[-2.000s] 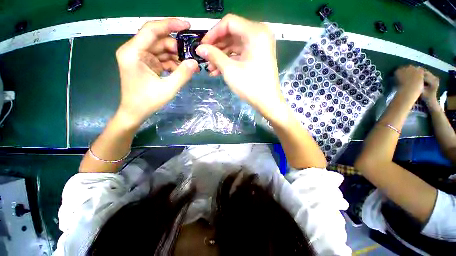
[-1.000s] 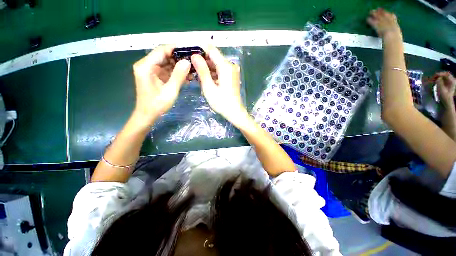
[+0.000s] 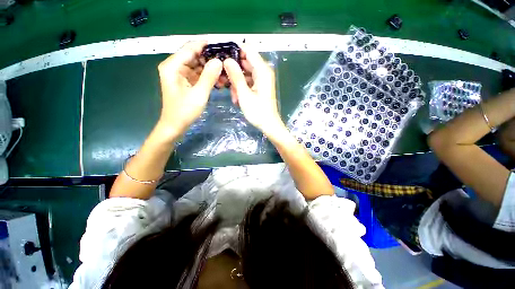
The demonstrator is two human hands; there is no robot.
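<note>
A small glossy black unit (image 3: 222, 51) is held at the far side of the bench, near the white strip. My left hand (image 3: 189, 84) grips its left side and my right hand (image 3: 251, 87) its right side. Both thumbs press side by side on its near edge; the fingers behind it are partly hidden. Whether a lens part is on it cannot be seen. A clear crinkled plastic tray (image 3: 226, 138) lies on the bench below my hands. Clear sheets full of dark round parts (image 3: 350, 113) lie tilted to the right.
Black units (image 3: 288, 20) stand spaced on the green strip beyond the white strip (image 3: 316, 43). A coworker's arm (image 3: 468, 132) is at the right, by a small sheet of round parts (image 3: 454, 97). A pale rounded object (image 3: 4, 127) is at the left edge.
My hands have come together around the unit, thumbs now side by side on its near edge. The coworker's arm has drawn back from the strip. The units beyond sit further right in view.
</note>
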